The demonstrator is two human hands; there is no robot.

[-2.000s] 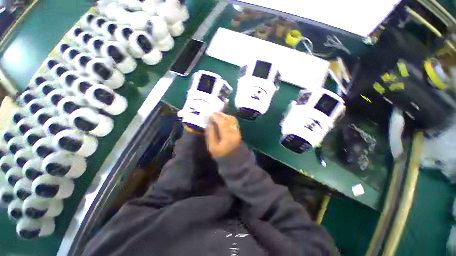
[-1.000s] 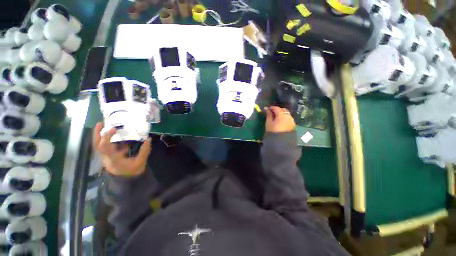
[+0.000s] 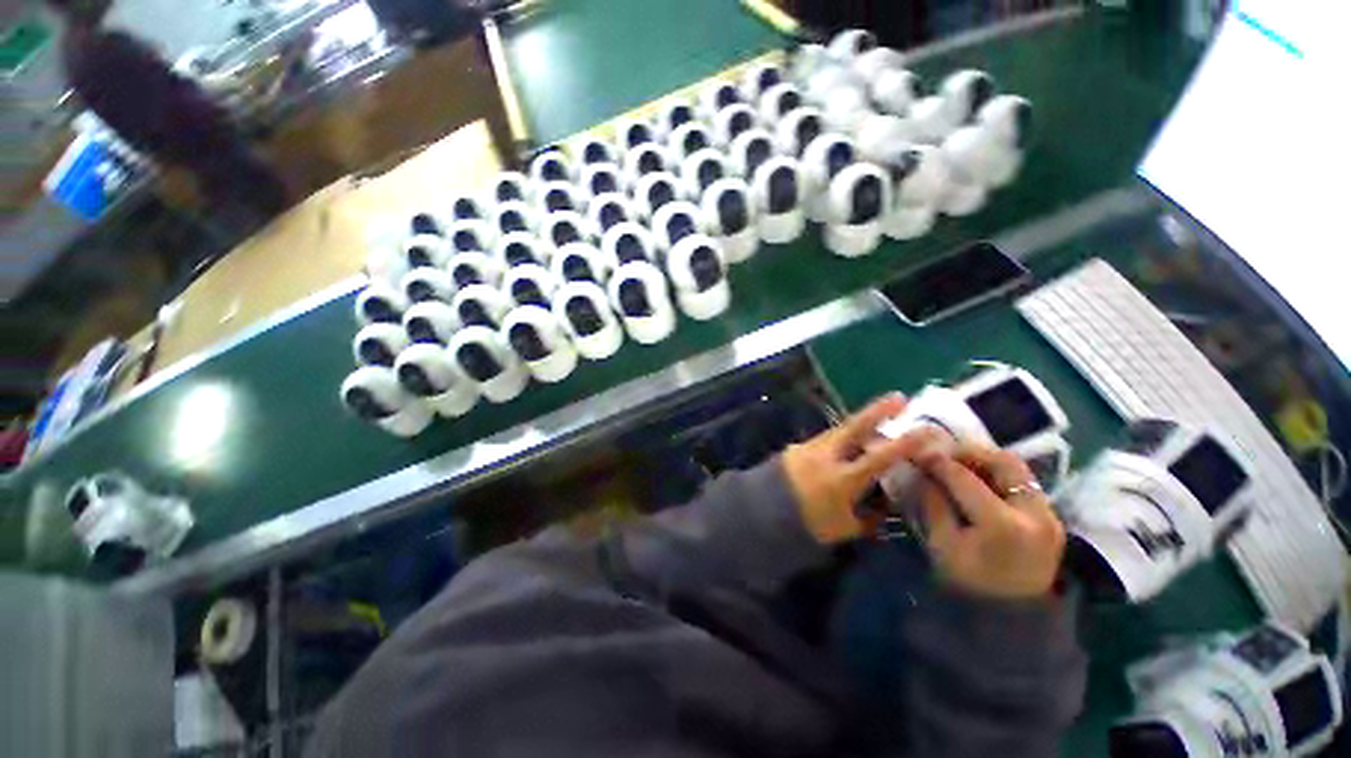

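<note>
A white dual-lens camera (image 3: pixel 1013 403) stands at the bench's front edge, its black square window facing up. My left hand (image 3: pixel 845 471) is on the left side of its lower part, fingers against the white shell. My right hand (image 3: pixel 990 518) is on its near side, fingertips together at the lower part; a small dark thing shows by the fingers, too blurred to name. The hands hide the camera's lower face. A second dual-lens camera (image 3: pixel 1159 511) stands just right of my right hand. A third (image 3: pixel 1248 696) is at the lower right.
Rows of white single-ball cameras (image 3: pixel 587 314) stand on the green side table beyond a metal edge. A smartphone (image 3: pixel 954 282), a white keyboard (image 3: pixel 1171 388) and a bright monitor (image 3: pixel 1259 163) lie beyond the cameras. Another white camera (image 3: pixel 131 518) is far left. A person (image 3: pixel 171 111) is at upper left.
The view has swung left. My right hand has come from the bench's right side to the left-hand camera, where both hands now are. My left hand has stayed at that camera.
</note>
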